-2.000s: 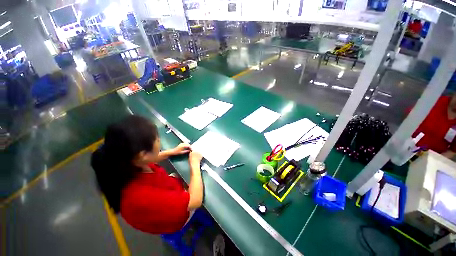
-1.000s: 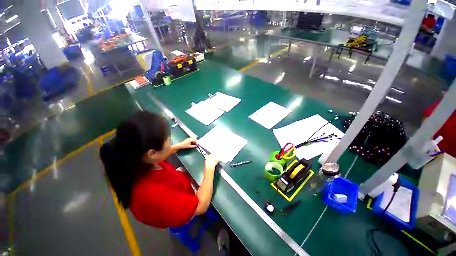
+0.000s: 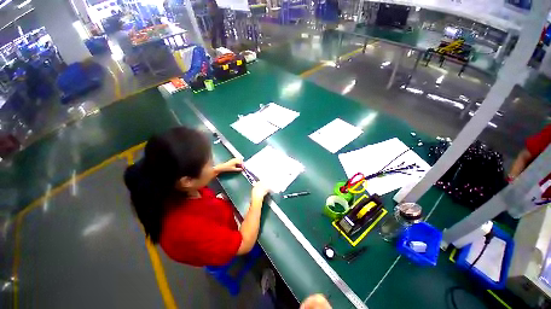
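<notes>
A hand, likely my left hand (image 3: 315,302), shows only as fingertips at the bottom edge beside the steel rule (image 3: 308,248). It is cut off and blurred, and I cannot tell whether it holds anything. My right hand is not in view. Near the rule lie a small round black-and-white item (image 3: 328,251) and a dark slim item (image 3: 355,256). Further up are a black and yellow tape dispenser (image 3: 360,216), green tape rolls (image 3: 336,207) and red-handled scissors (image 3: 355,183).
A seated person in red (image 3: 202,226) holds a thin dark piece over a white sheet (image 3: 275,169). More sheets (image 3: 336,135), a marker (image 3: 296,194), a jar (image 3: 409,212), blue bins (image 3: 419,243), a cable heap (image 3: 474,172) and a white post (image 3: 468,133) stand along the bench.
Fingertips have come into view at the bottom edge. The bench scene has shifted right in the picture. The seated person's hands have separated slightly, with a thin dark piece now visible between them.
</notes>
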